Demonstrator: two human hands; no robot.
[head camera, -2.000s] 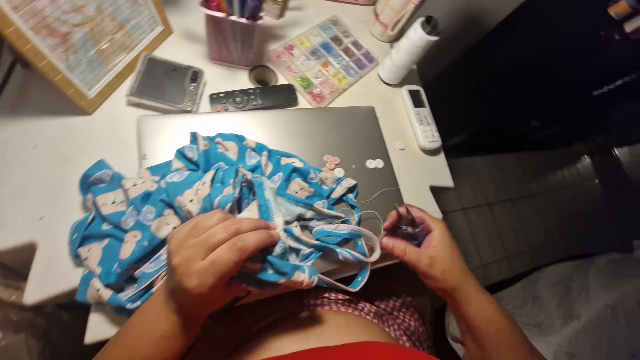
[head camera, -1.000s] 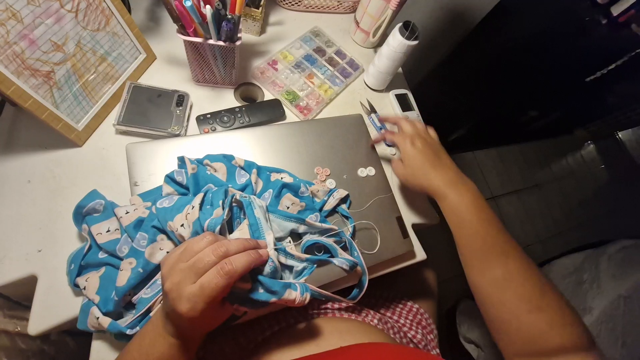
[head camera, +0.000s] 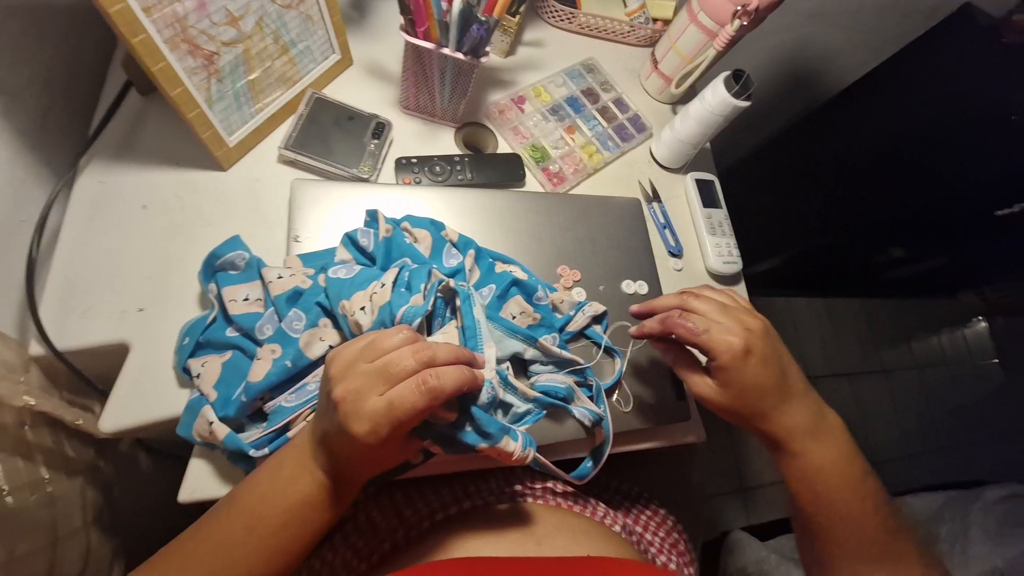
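Observation:
A blue garment with a bear print (head camera: 368, 296) lies bunched on a closed silver laptop (head camera: 544, 232). My left hand (head camera: 400, 392) grips the garment near its light-coloured edge. Over the laptop's right edge is my right hand (head camera: 704, 344), fingers parted and apparently empty, close to loose white thread (head camera: 628, 344). Pink buttons (head camera: 569, 277) and white buttons (head camera: 634, 286) rest on the laptop. Blue thread snips (head camera: 662, 220) lie on the table right of the laptop, their points away from me.
Behind the laptop are a black remote (head camera: 464, 170), a tape roll (head camera: 476, 138), a phone in a clear case (head camera: 336, 136), a compartment box of buttons (head camera: 570, 124) and a pen holder (head camera: 436, 84). A thread cone (head camera: 700, 120) and a white remote (head camera: 714, 224) stand and lie at right.
My right hand held the snips near the garment, then put them down right of the laptop and came back toward the thread. My left hand stays on the garment.

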